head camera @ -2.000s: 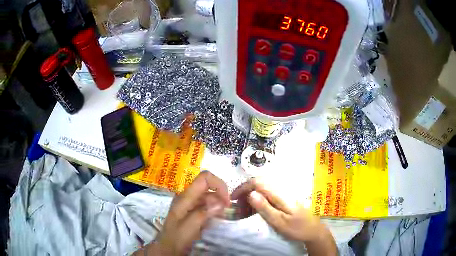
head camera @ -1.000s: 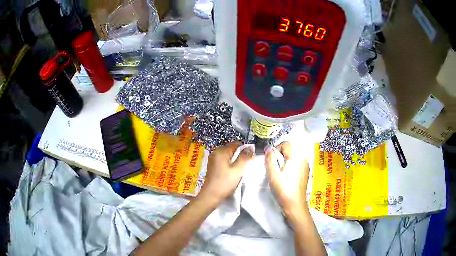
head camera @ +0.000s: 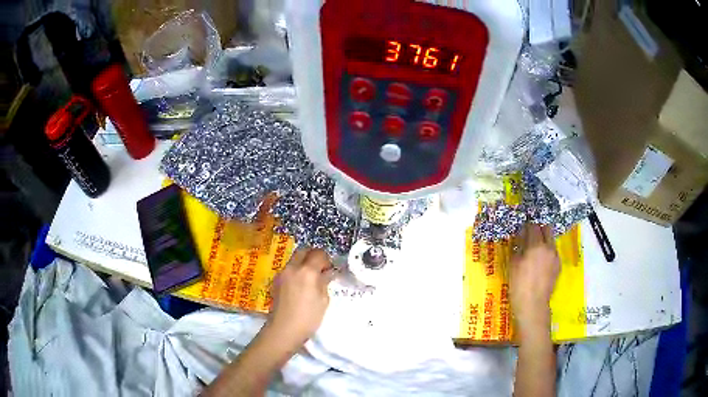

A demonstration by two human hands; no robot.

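Note:
The snap press (head camera: 310,116) stands at the centre, its red display reading 3761. The lower die (head camera: 374,257) is bare under the plunger (head camera: 380,209). My left hand (head camera: 301,291) is left of the die, fingertips at the near edge of the left snap heap (head camera: 241,159); I cannot tell if it holds a piece. My right hand (head camera: 534,267) has its fingertips in the right snap heap (head camera: 497,220); what they touch is hidden. The pale garment (head camera: 116,333) lies over the front edge and lap.
A smartphone (head camera: 169,239) lies at the left. A black bottle (head camera: 78,155) and a red bottle (head camera: 124,112) stand at the left rear. Yellow printed sheets (head camera: 485,298) lie under both heaps. A black stick (head camera: 602,236) and a cardboard box (head camera: 636,132) are at the right.
The hands have parted from the cloth at the die, left hand to the left and right hand to the right heap. The cloth has dropped towards the lap. The counter changed from 3760 to 3761.

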